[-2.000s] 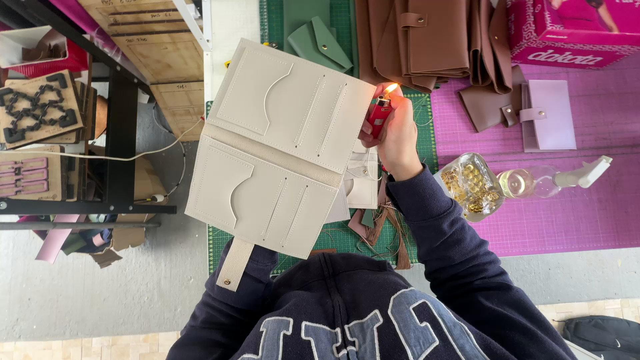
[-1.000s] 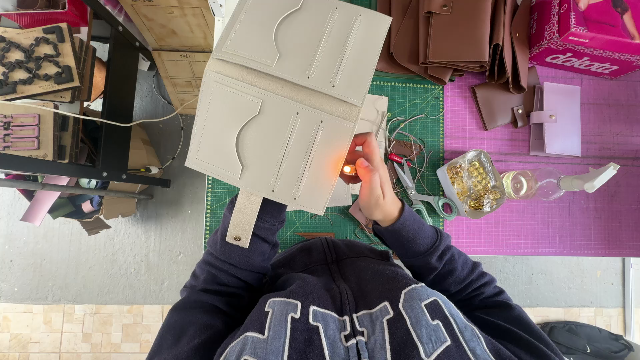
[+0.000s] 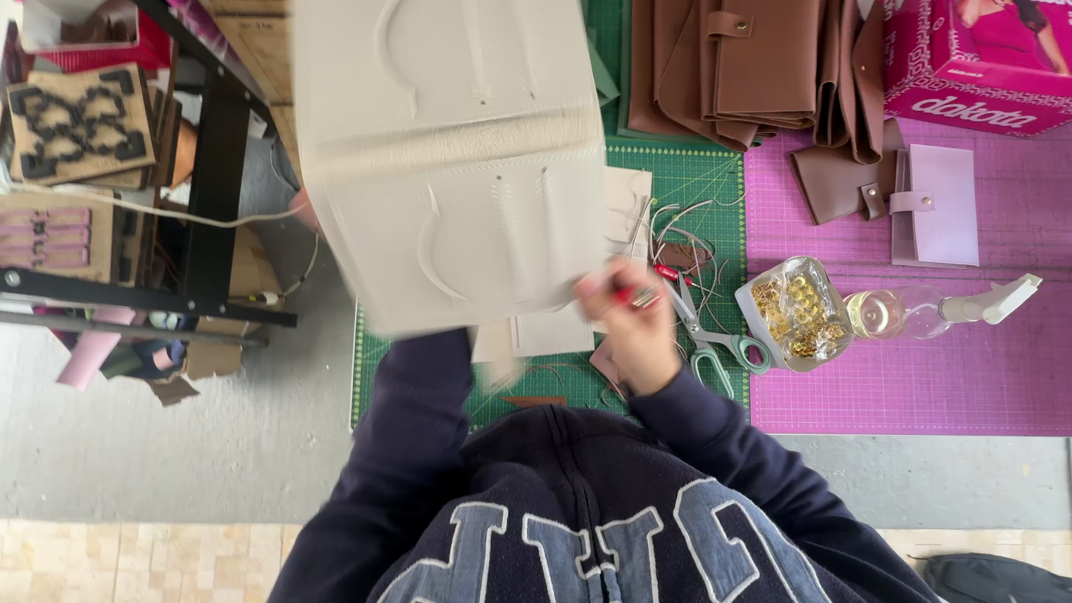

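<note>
A cream leather wallet (image 3: 452, 167), spread open and blurred by motion, shows curved and straight pocket slits and a fold across its middle. My left hand (image 3: 306, 211) supports it from behind; only fingertips show at the wallet's left edge, the rest is hidden. Near the lower right corner of the wallet, my right hand (image 3: 632, 327) is shut on a red lighter (image 3: 636, 296), also blurred. No flame is visible. Beneath and beside the hands, cream leather pieces (image 3: 548, 331), cut cords (image 3: 712, 251) and scissors with green handles (image 3: 712, 343) lie on a green cutting mat (image 3: 729, 188).
Brown leather wallets (image 3: 762, 67) are stacked at the back beside a pink box (image 3: 980, 75). A lilac wallet (image 3: 946, 205), a tub of gold-coloured fasteners (image 3: 796, 314) and a clear spray bottle (image 3: 913, 312) rest on the purple mat (image 3: 888, 385). A black-framed shelf (image 3: 222, 184) stands left.
The flame seen at the wallet's right edge in the earlier frames no longer shows. The wallet's strap hung below it sharply before; now it is a blur. The right hand has moved slightly off the edge.
</note>
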